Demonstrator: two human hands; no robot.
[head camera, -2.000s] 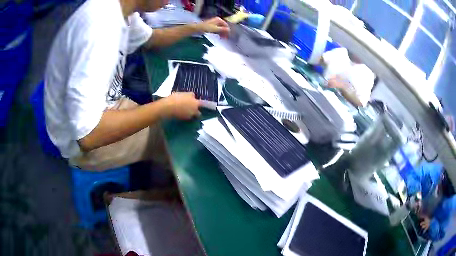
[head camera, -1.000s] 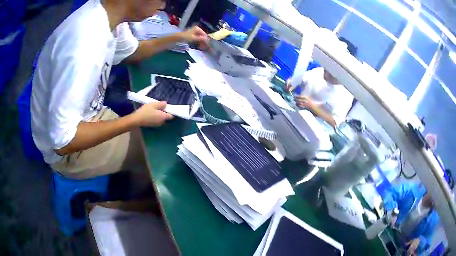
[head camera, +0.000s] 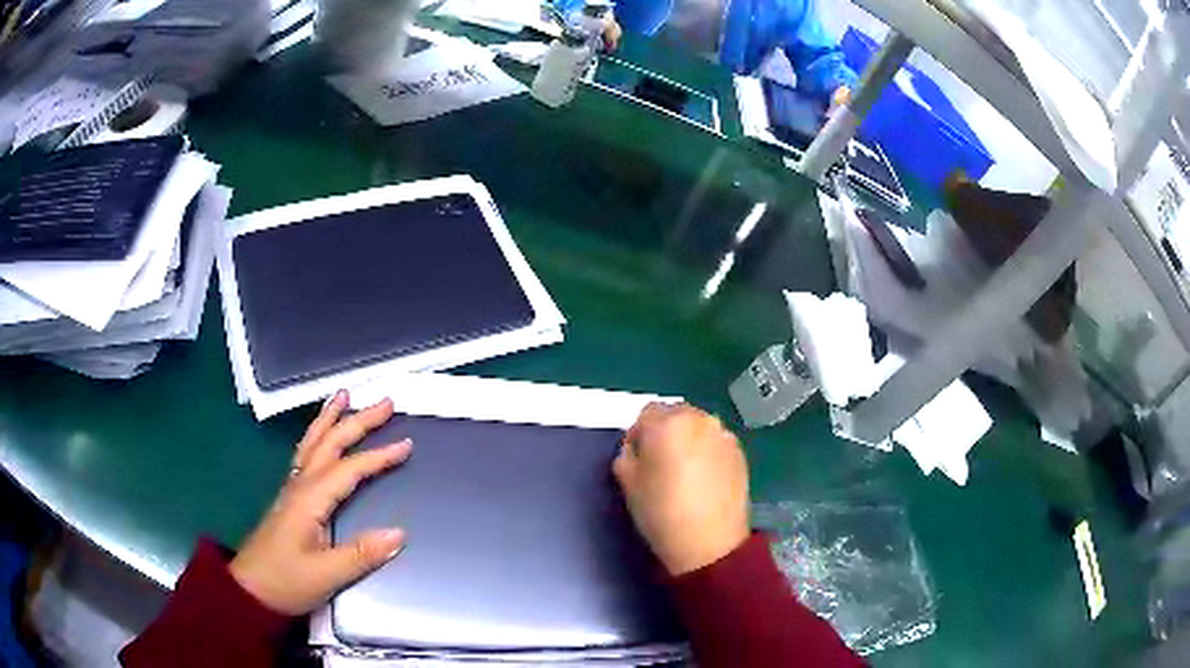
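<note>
A dark grey tablet or back housing (head camera: 503, 535) lies flat on white sheets (head camera: 535, 402) at the near edge of the bench. My left hand (head camera: 320, 516) rests at its left edge, fingers spread, fingertips on the surface. My right hand (head camera: 685, 483) is curled at its upper right corner; whether it pinches something there is hidden. A second dark tablet (head camera: 379, 287) lies on white sheets just beyond, with its small dark camera spot at the far right corner. Clear discarded film (head camera: 855, 574) lies right of my right forearm.
An uneven stack of white sheets (head camera: 170, 294) with a printed black top stands far left. A small labelled bottle (head camera: 773, 385) and white tissues (head camera: 835, 346) are by the metal post (head camera: 966, 326). A slim pale strip (head camera: 1088, 569) lies far right. Blue-sleeved people work across the bench.
The view has swung right and down from the neighbouring worker to the near work. Both my hands and the tablet between them are now in view; they were not before.
</note>
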